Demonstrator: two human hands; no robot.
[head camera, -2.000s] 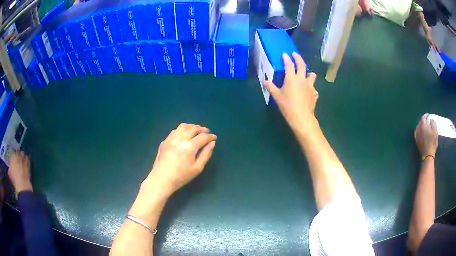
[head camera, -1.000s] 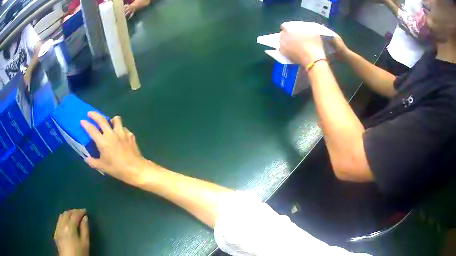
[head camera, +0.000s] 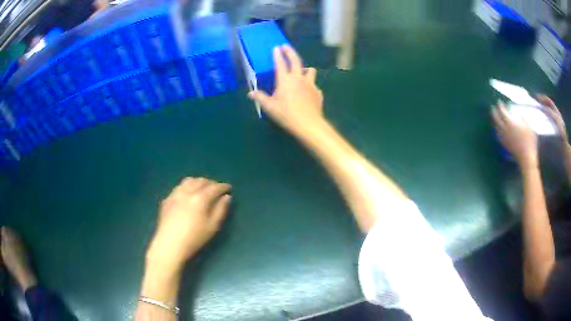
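Note:
A closed blue retail carton (head camera: 260, 41) with a white long side stands at the right end of the carton wall. My right hand (head camera: 293, 94) is on it, thumb at the white side and fingers over the top. My left hand (head camera: 191, 216) rests on the dark green table (head camera: 250, 232), empty, with its fingers loosely curled and a thin bracelet at the wrist. Stacked cartons (head camera: 125, 56), two high in a curve, stand at the far left. The picture is somewhat blurred.
A person's hands at the right hold a white item (head camera: 532, 119) over a partly hidden box. A pale upright post (head camera: 346, 37) stands beyond my right hand. More cartons (head camera: 501, 19) lie at the far right. Another person's hand (head camera: 15, 257) is at the left edge.
The view has swung back left, bringing the carton wall and my whole left hand into view. My right hand stays on the carton. The neighbour's hands now hold a rounded white item.

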